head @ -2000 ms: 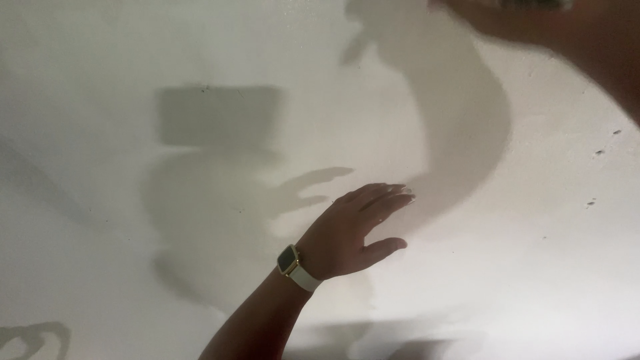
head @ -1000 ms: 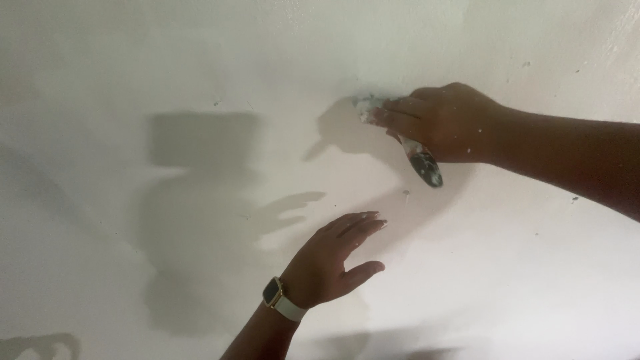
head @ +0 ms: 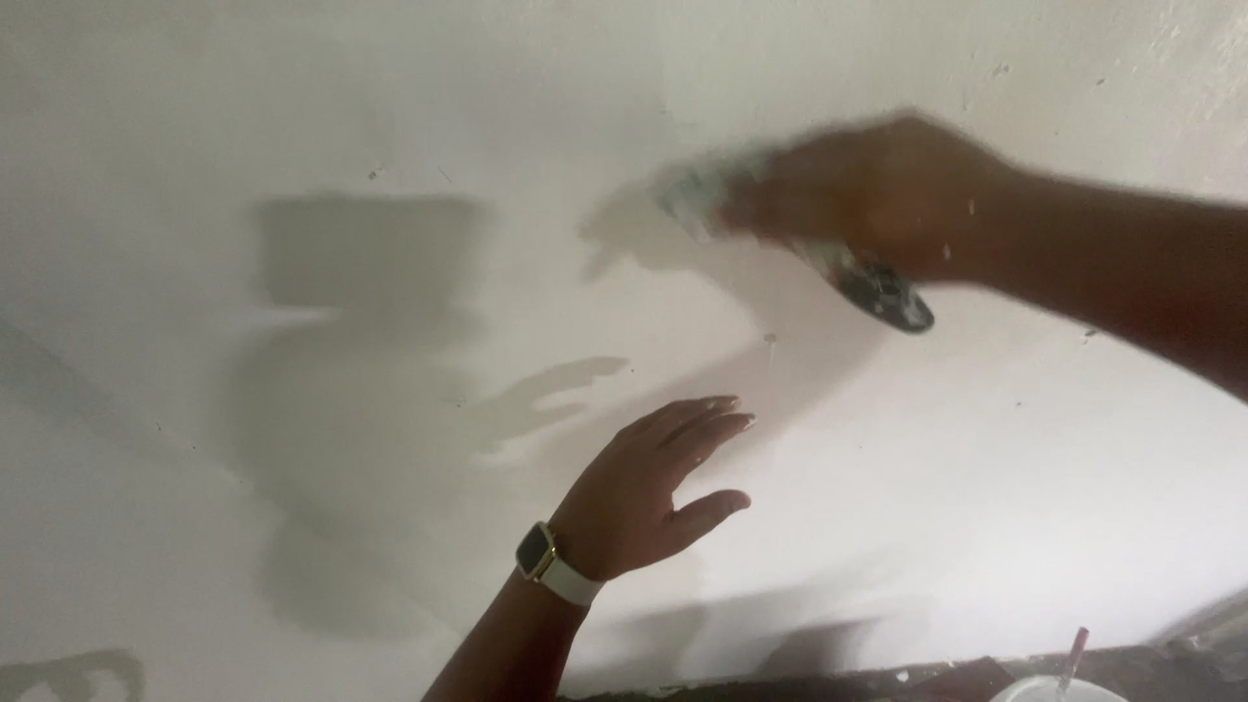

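Observation:
My right hand, blurred, grips a putty knife at the upper right. The tool's dark handle sticks out below my palm, and its pale-smeared blade is at my fingertips, by the white wall. Whether the blade touches the wall cannot be told. My left hand is at the lower middle with fingers spread, holding nothing, a smartwatch with a light band on its wrist. Its fingertips bear white specks; contact with the wall is unclear.
Shadows of a head and both arms fall across the wall, which has small pits and specks. At the bottom right, the rim of a white container shows with a reddish stick in it, near a dark, rough ledge.
My right hand has come down from the top right edge since the first frame, bringing the putty knife into fuller view. The container has come into view at the bottom. My left hand remains spread.

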